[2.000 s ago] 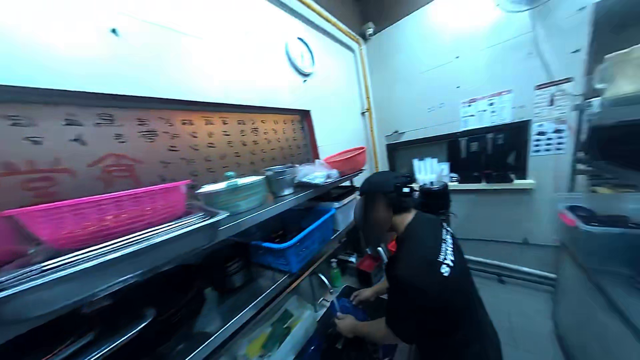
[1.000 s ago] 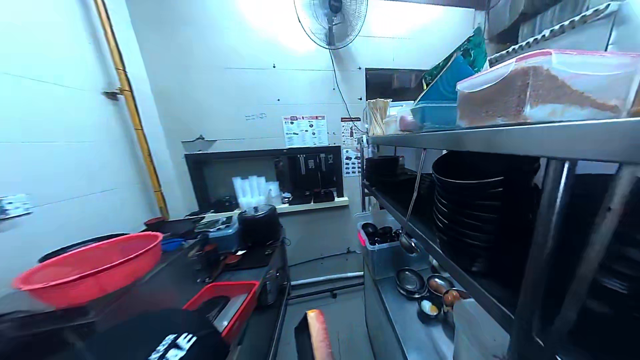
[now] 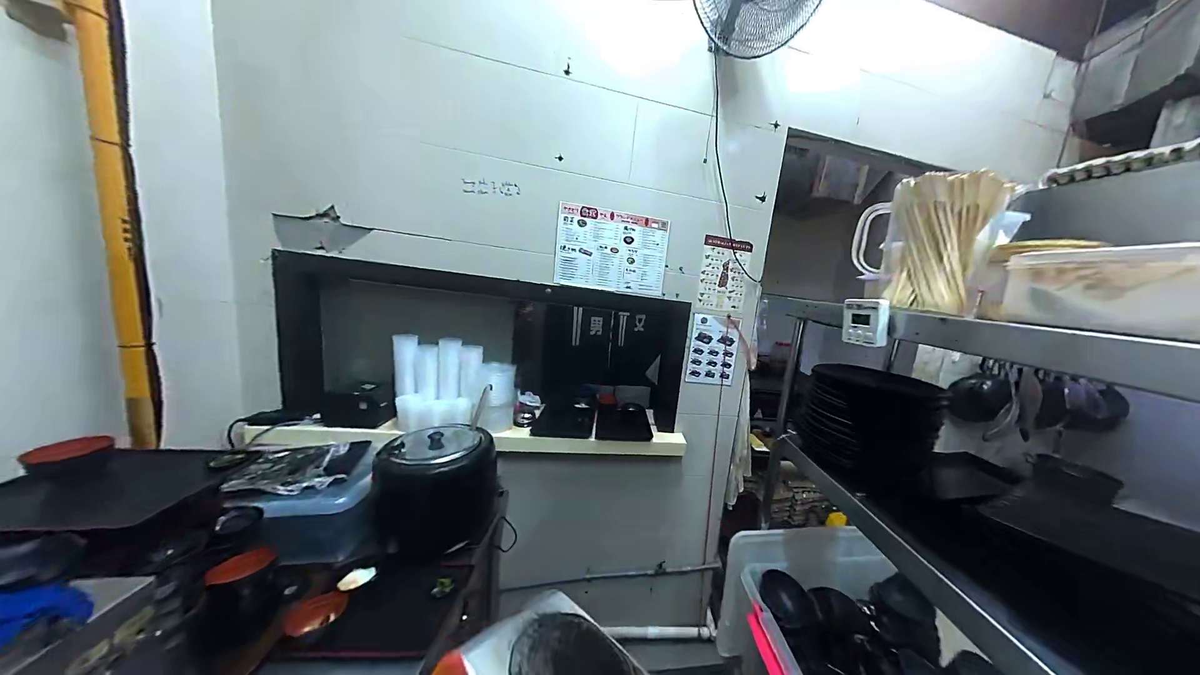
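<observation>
Neither my left hand nor my right hand can be seen. At the bottom centre of the head view, a blurred pale object (image 3: 548, 633) with a dark rounded part and an orange edge juts up from the frame's lower border. What holds it is hidden. To its left, a black lidded pot (image 3: 434, 492) stands on a dark counter beside a clear plastic box (image 3: 314, 516) with a black package on top. Red-and-black bowls (image 3: 241, 566) sit near the counter's front. On the right, a plastic bin (image 3: 816, 544) holds several black bowls or ladles.
A metal shelf (image 3: 1041, 342) on the right bears wooden chopsticks (image 3: 937, 239), a lidded box (image 3: 1106, 291) and, lower down, stacked black plates (image 3: 872, 412). Ahead, a pass-through ledge (image 3: 591, 442) holds stacked plastic cups (image 3: 441, 375) and black trays (image 3: 623, 422). A doorway lies beyond the shelf.
The view has swung right from the long shelf with baskets. The person in a black shirt, bent over there two seconds ago, is out of view now.
</observation>
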